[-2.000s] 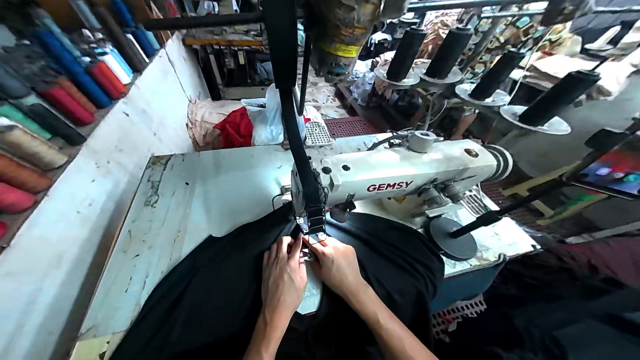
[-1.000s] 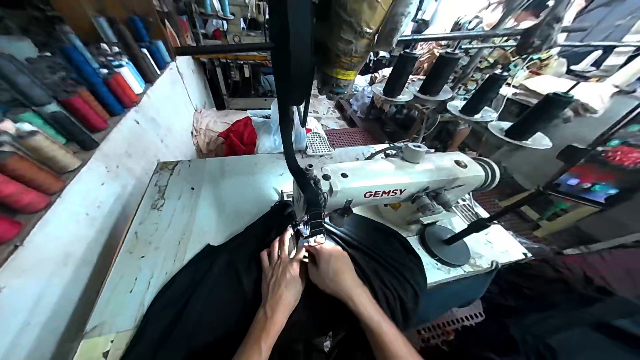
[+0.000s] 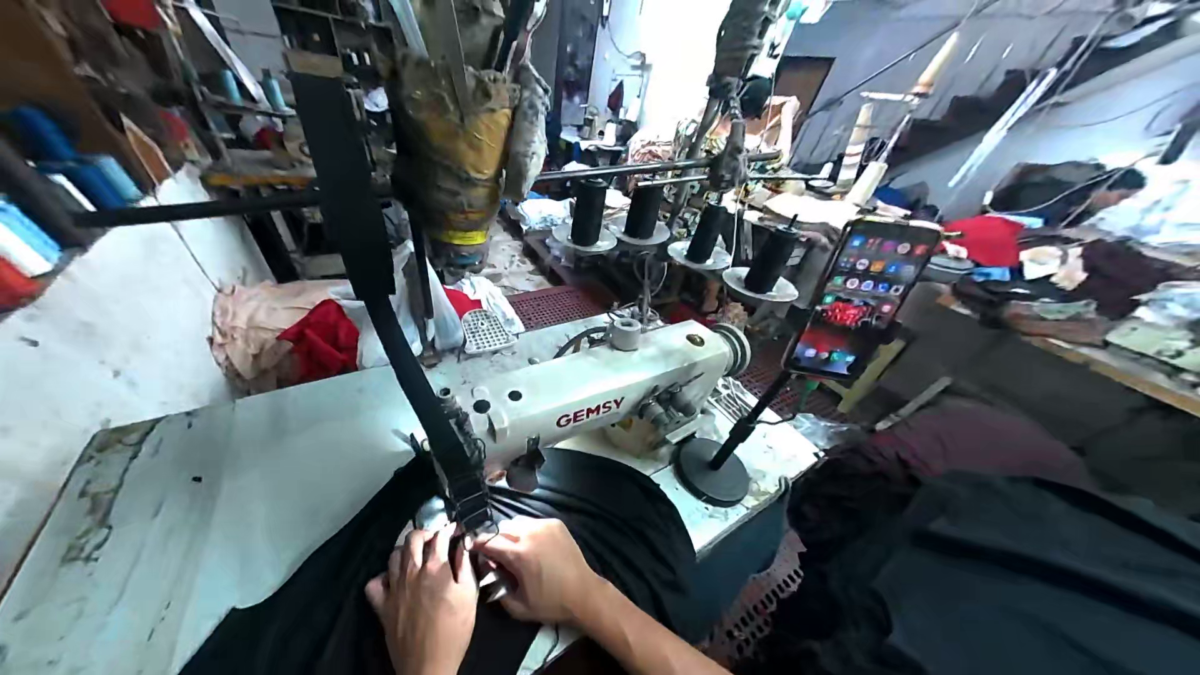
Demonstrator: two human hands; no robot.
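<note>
A white Gemsy industrial sewing machine stands on a worn white table. A wide black elastic band runs down from above to its needle area. Black fabric lies around and under the machine head. Just in front of the presser foot, my left hand presses on the black fabric with bent fingers. My right hand pinches the fabric beside it, its fingertips close to the left ones. A small metal object shows beneath the right fingers; what it is I cannot tell.
A phone on a stand with a round base is at the table's right. Several black thread cones stand behind the machine. Pink and red cloth lies beyond the table's back edge. Dark fabric is heaped at the right.
The view has swung to the right, bringing the whole phone into sight. Both hands stay at the needle area, close together on the black fabric.
</note>
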